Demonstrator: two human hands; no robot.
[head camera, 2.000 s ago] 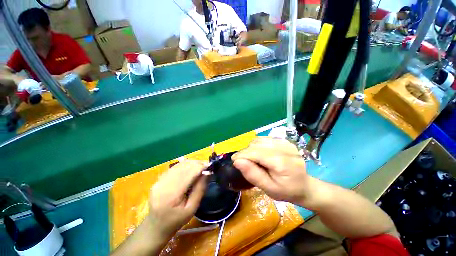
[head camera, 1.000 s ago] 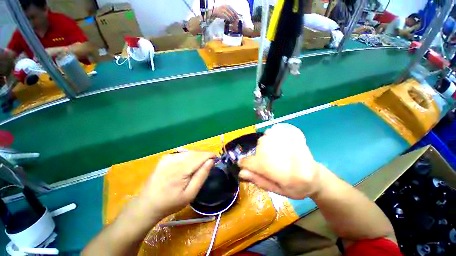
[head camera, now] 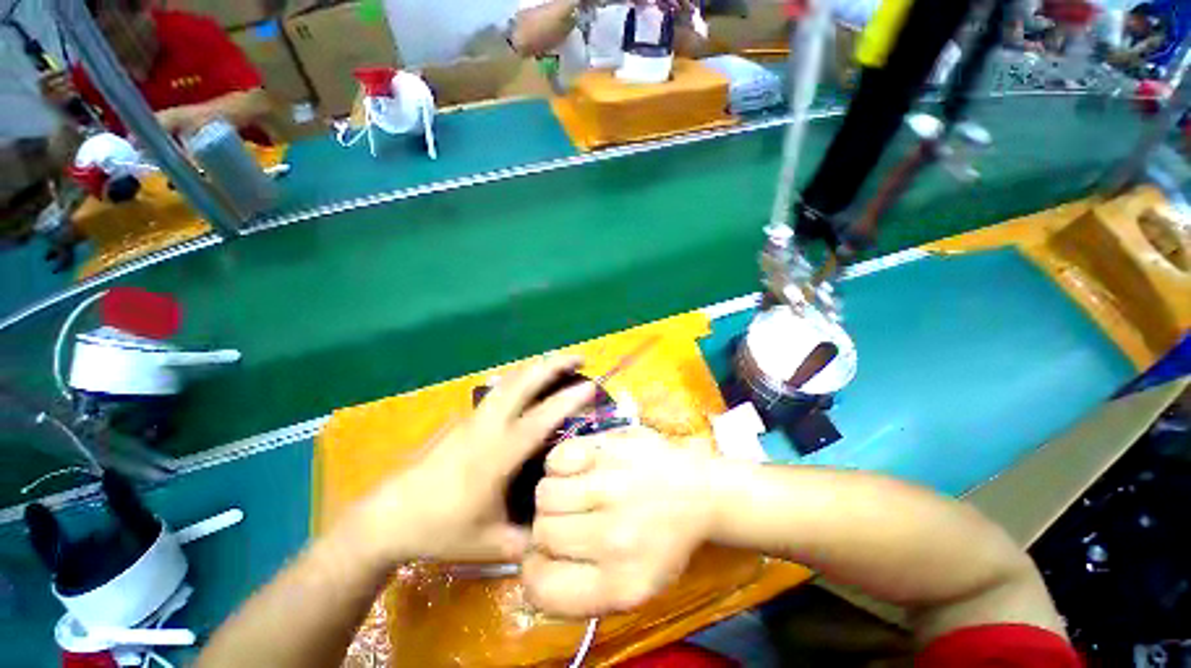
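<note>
A part-built unit with a black housing (head camera: pixel 524 488) sits on the orange-wrapped cradle (head camera: pixel 372 450), mostly hidden under my hands. Thin leads rise at its top, and a white cable (head camera: pixel 587 642) comes out toward me. My left hand (head camera: pixel 451 463) lies around the unit's left side, fingers spread over its top edge, thumb low. My right hand (head camera: pixel 627 516) is curled like a fist over the unit's right side. Its fingertips are turned down and hidden, so I cannot tell what it holds.
A power screwdriver (head camera: pixel 816 248) hangs above a round tub (head camera: pixel 803 352) with a brown stick on it. Part-built units stand at left, one white and black (head camera: pixel 128 581), one with red (head camera: pixel 120 363). A green belt (head camera: pixel 483 248) runs behind. A carton of black parts (head camera: pixel 1123 548) is at right.
My left hand has opened out over the unit. My right hand has curled and come down and left over it. The view has shifted, and the tub now shows.
</note>
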